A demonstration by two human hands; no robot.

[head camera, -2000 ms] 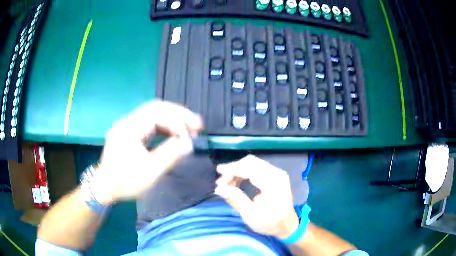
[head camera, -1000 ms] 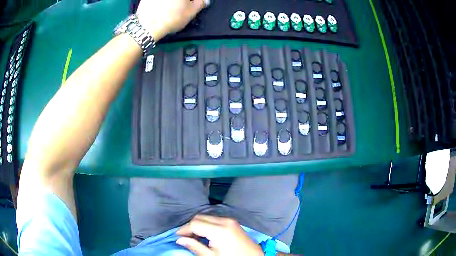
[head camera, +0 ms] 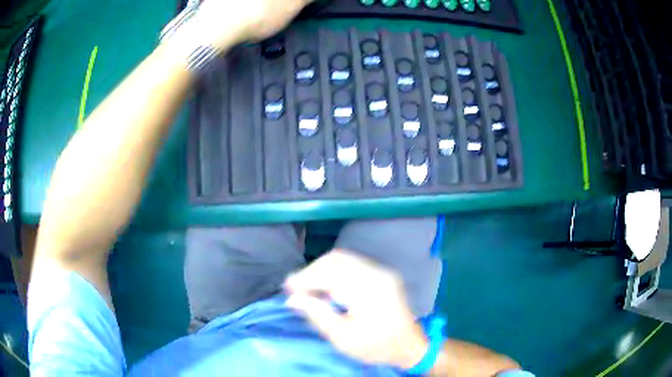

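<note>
Black plastic housings [head camera: 343,105] with pale patches lie in the grooves of the wide black-grey housing tray [head camera: 247,151]. Several green modules with pale round tops [head camera: 447,4] stand in the narrow black module tray [head camera: 497,18] beyond it, cut off by the top edge. My left hand [head camera: 269,16] is at the top, by the far left part of the housing tray. Its fingertips reach the picture's edge, and what it holds is hidden. My right hand [head camera: 350,302], blurred, is over my lap with fingers curled; a small dark spot shows between them, too unclear to name.
The green bench [head camera: 155,173] carries yellow-green tape lines. Another narrow tray with modules [head camera: 13,118] stands at the far left. Black ridged trays [head camera: 619,96] are piled at the right edge. A blue cord [head camera: 440,235] hangs beside my right leg. A pale chair-like object [head camera: 642,228] stands lower right.
My left hand went from over the lap to the top of the view and is now slightly nearer the housing tray. My right hand has risen from its lower place on the lap. The view has shifted.
</note>
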